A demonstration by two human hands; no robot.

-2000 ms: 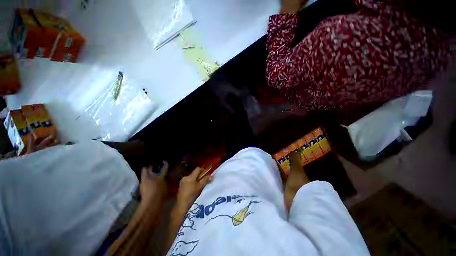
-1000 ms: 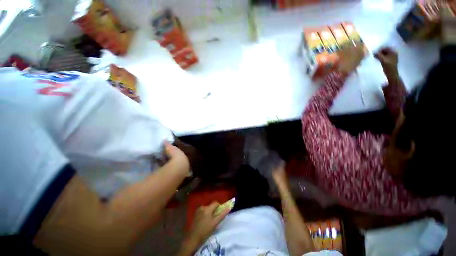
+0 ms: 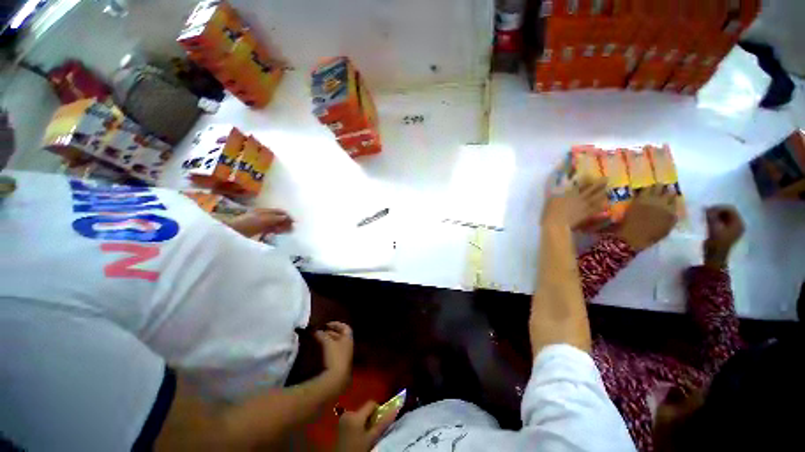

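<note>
My left hand [image 3: 360, 429], low in the picture and partly cut off by its bottom edge, is closed around a small yellow-green item [image 3: 387, 408]. My right arm reaches forward over the table, and my right hand [image 3: 578, 199] grips the left end of a row of orange boxes [image 3: 637, 168]. The row stands on the white table. Another person's hand, in a red patterned sleeve, touches the front of the same row. My palm and the far side of the row are hidden.
Stacked orange boxes [image 3: 618, 48] stand at the table's back. More boxes [image 3: 349, 106] and a dark pen-like item [image 3: 373, 217] lie left. White sheets [image 3: 481, 185] lie mid-table. A person in a white shirt [image 3: 203, 282] is close left; one in red patterned sleeves [image 3: 609, 265] is right.
My right hand has risen from below the table edge to the boxes on the table. My left hand still holds the yellow-green item. The view has tilted up and shows more table.
</note>
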